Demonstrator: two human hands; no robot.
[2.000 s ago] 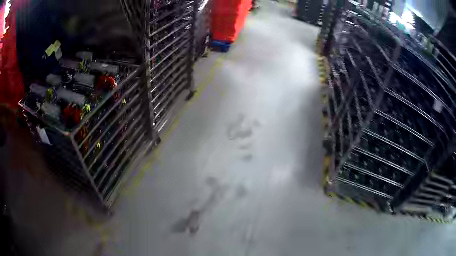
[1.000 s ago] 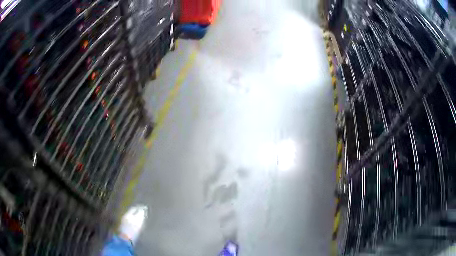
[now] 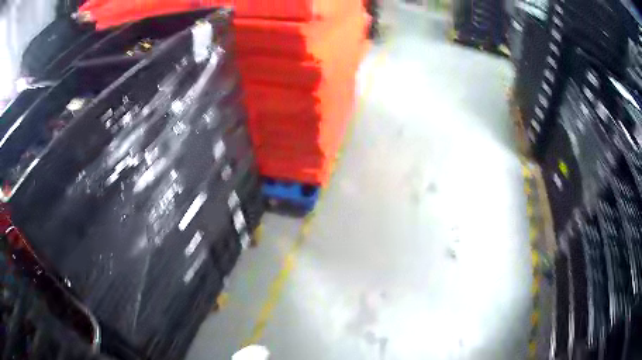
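Neither of my hands is clearly in view. A small white rounded shape (image 3: 251, 353) is cut off by the bottom edge; it may be my gloved left hand or a shoe, I cannot tell. Nearest on the left stands a large dark rack or cart (image 3: 134, 204) with a shiny black side, blurred by motion. Beyond it is a tall stack of orange-red boards or trays (image 3: 281, 105) on a blue pallet base (image 3: 290, 195).
A pale grey floor aisle (image 3: 394, 232) runs ahead, with a yellow tape line (image 3: 278, 285) on its left. Yellow-black tape (image 3: 535, 260) edges the right side, beside dark racks (image 3: 598, 190). Another dark rack (image 3: 480, 24) stands at the far end.
The view has moved forward along the aisle. The orange-red stack is nearer and larger, and the barred racks on the left have given way to the black-sided one.
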